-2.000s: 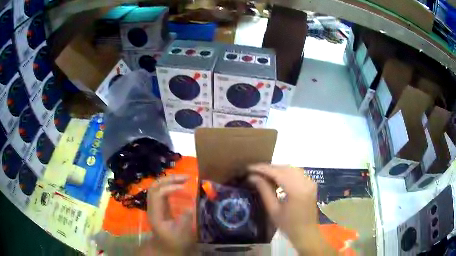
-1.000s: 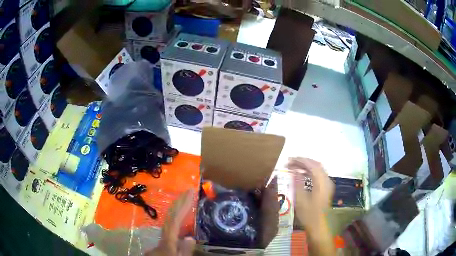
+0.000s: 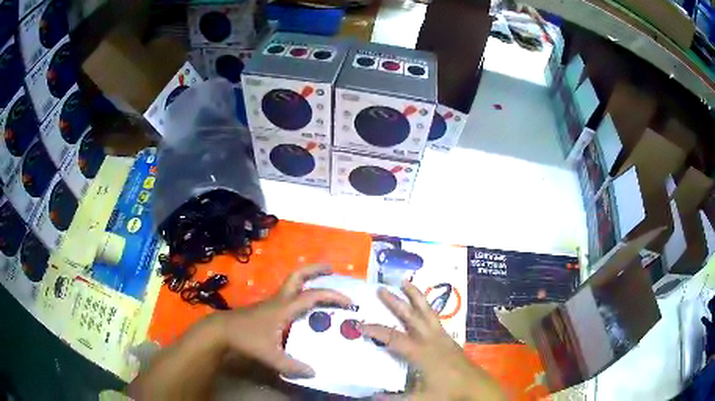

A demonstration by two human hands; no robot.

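Observation:
A retail box (image 3: pixel 333 356) with a pale, glare-lit top showing speaker pictures, one red, is in front of me with its lid down. My left hand (image 3: pixel 263 329) is around its left side, fingers on the top edge and side. My right hand (image 3: pixel 427 341) lies over its right part, fingertips on the top near the red picture. The box's contents and lower sides are hidden. The orange printed work mat (image 3: pixel 259 274) shows behind and beside the hands. A heap of black cables (image 3: pixel 212 235) spills from a grey cable bag (image 3: pixel 205 160) at the left.
Stacked closed boxes (image 3: pixel 384 129) stand behind the mat on the white bench (image 3: pixel 502 188). A tall stack of finished boxes (image 3: pixel 55 125) is at far left. Open boxes (image 3: pixel 627 196) line the right. Another open box (image 3: pixel 600 321) lies tilted at near right. A blue and yellow card (image 3: pixel 129 235) lies left.
The box in front stood open with its flap up and a dark speaker inside; now its lid is down. Both hands have moved onto it. The tilted box at right has its brown flap visible.

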